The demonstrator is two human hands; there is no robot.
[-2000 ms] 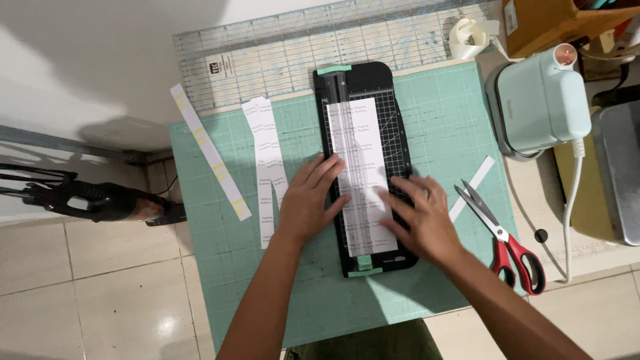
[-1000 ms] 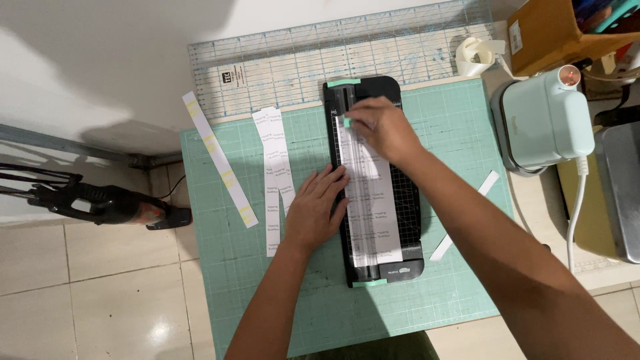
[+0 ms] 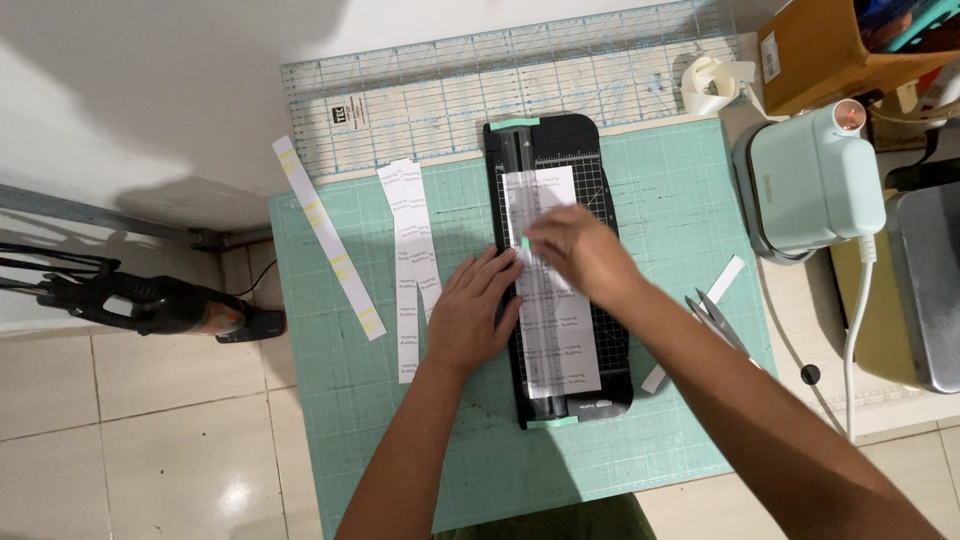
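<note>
A black paper trimmer with mint-green end pieces lies on the green cutting mat. Under its clear rail sits a printed white paper sheet. My right hand has its fingers closed on the trimmer's small mint slider, partway along the rail. My left hand rests spread on the trimmer's left edge, fingertips at the rail and the sheet's edge. Cut printed paper strips overlap to the left of the trimmer. Farther left lies a white strip with yellow marks.
Scissors, partly behind my right forearm, lie near a narrow white strip. A clear quilting ruler spans the mat's far side, with a tape roll at its right end. A mint-coloured appliance and a brown box stand at right.
My right hand went from the sheet to the slider near the rail's far end, then moved toward me along the rail. My left hand stays at the trimmer's left edge.
</note>
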